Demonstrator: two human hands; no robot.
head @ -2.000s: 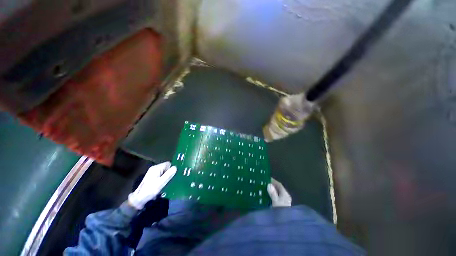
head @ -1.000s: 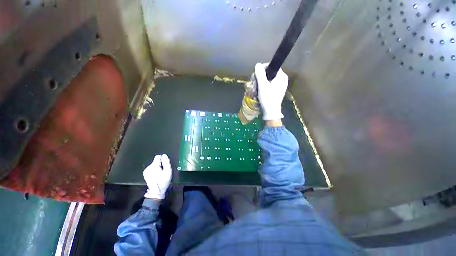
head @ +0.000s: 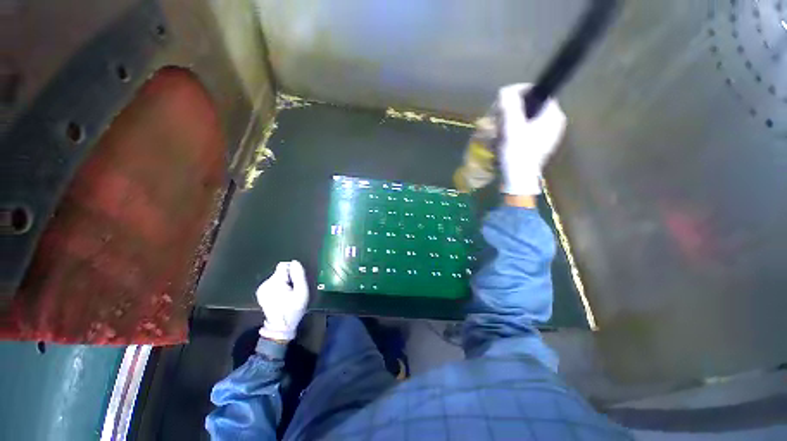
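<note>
A green circuit board with rows of small white marks lies on the dark green surface inside the booth. My right hand, in a white glove, is closed around the nozzle, wrapped in dirty white and yellow material, at the lower end of the black hose. The nozzle tip is over the board's far right corner. My left hand, in a white glove, is curled at the surface's front edge, left of the board and apart from it. Whether it holds anything cannot be told.
Grey metal booth walls stand at the back and right, with crusty yellowish edges. A red covering hangs on the left wall below a dark strip with holes. A green conveyor belt with a pale rail shows at the lower left.
Both hands have let go of the board, which now lies on the surface. My right hand has taken hold of the nozzle. My left hand has moved to the front edge.
</note>
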